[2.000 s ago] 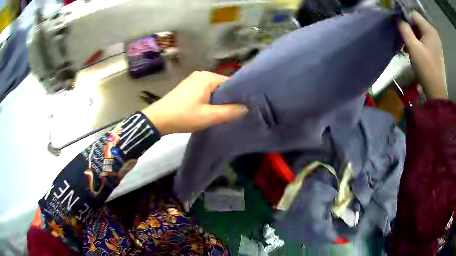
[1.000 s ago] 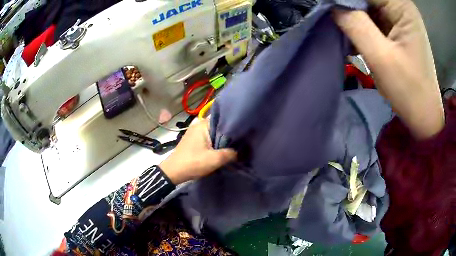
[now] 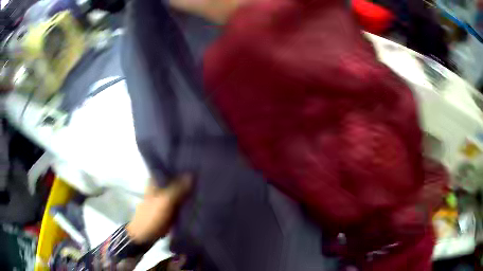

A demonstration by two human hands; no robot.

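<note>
The dark blue-grey garment panel [image 3: 217,174] hangs from the top of the view down to the bottom centre, blurred by motion. My left hand [image 3: 159,209] is at the lower left, holding the panel's left edge with the thumb over the cloth. My right hand [image 3: 206,6] is cut off by the top edge, beside the upper part of the panel. Its fingers are hidden, so its grip cannot be told. My dark red right sleeve [image 3: 318,116] crosses in front of the panel and covers much of the centre and right.
The white table [image 3: 108,132] lies left of the panel. A yellow-cream machine [image 3: 55,45] stands at the upper left, with grey cloth [image 3: 95,74] near it. A yellow bin edge [image 3: 50,222] is at the lower left. The cream sewing machine head [image 3: 450,116] is at the right, partly behind my sleeve.
The view has swung left, so the sewing machine now shows at the right edge. The panel and both hands have moved left with it, and my right arm now reaches across the front.
</note>
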